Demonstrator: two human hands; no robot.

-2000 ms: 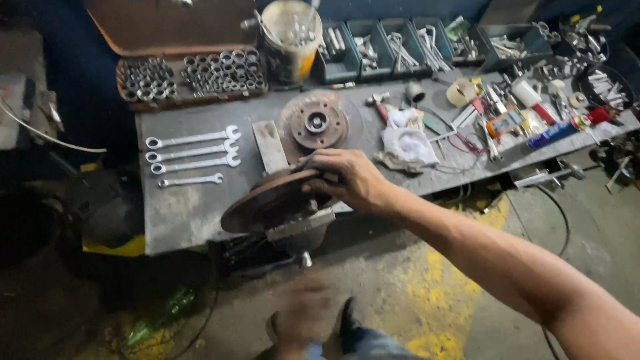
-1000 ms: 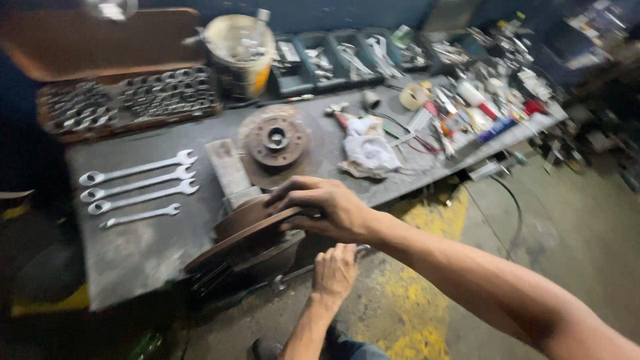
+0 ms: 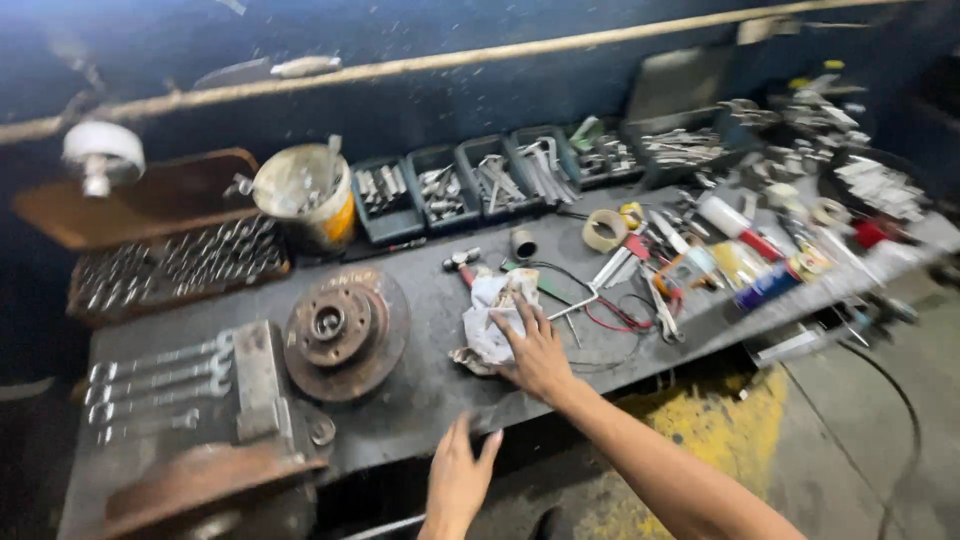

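My right hand reaches over a crumpled white rag on the metal workbench, its spread fingers at the rag's right side; whether they touch it I cannot tell. Near the front edge, my left hand is raised with thumb and fingers apart, holding nothing. A rusty brake disc with a hub lies flat on the bench, left of the rag. At lower left, a second rusty disc is tilted against a bench vise, its lower part cut off by the view. A hammer lies behind the rag.
Several wrenches lie in a row at left, before an open socket set case. A bucket and tool bins line the back. Tape, cables, a caliper and a spray can crowd the right side.
My right hand has let go of the tilted disc and moved right to the rag. My left hand is now raised near the bench edge. The view has swung right.
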